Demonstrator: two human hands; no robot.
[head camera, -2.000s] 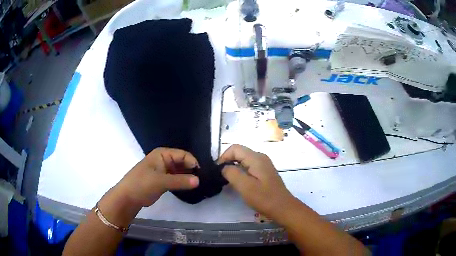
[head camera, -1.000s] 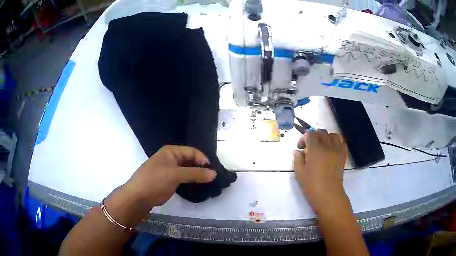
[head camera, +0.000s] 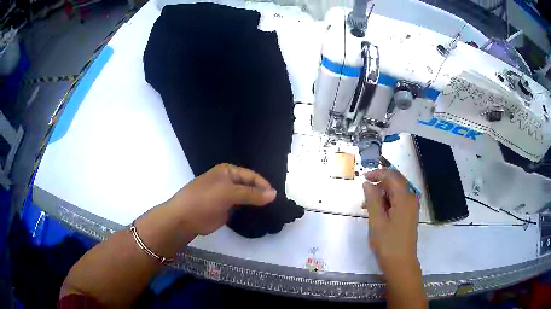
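Observation:
The black fabric panel (head camera: 220, 90) lies left of the machine, wide at the back and narrow at the front. Its bunched narrow end (head camera: 260, 220) is near the table's front. My left hand (head camera: 226, 196) is over this narrow part, thumb and fingertips close together; whether they pinch cloth is unclear. My right hand (head camera: 393, 208) is right of the needle area, fingers curled, fingertips just below the grey-blue round fitting (head camera: 370, 152). The thread snips (head camera: 415, 192) are mostly hidden behind this hand; whether it grips them is unclear.
The white sewing machine head (head camera: 344, 78) stands right of the panel. A tan-yellow square (head camera: 345, 165) lies by the needle. A black smartphone (head camera: 442, 181) is right of my right hand, with a cable beside it. A tape measure (head camera: 254, 280) runs along the front edge.
My right hand has left the narrow cloth end and moved right to the snips. My left hand stays by the cloth. The view has shifted, so machine and panel sit differently in the picture.

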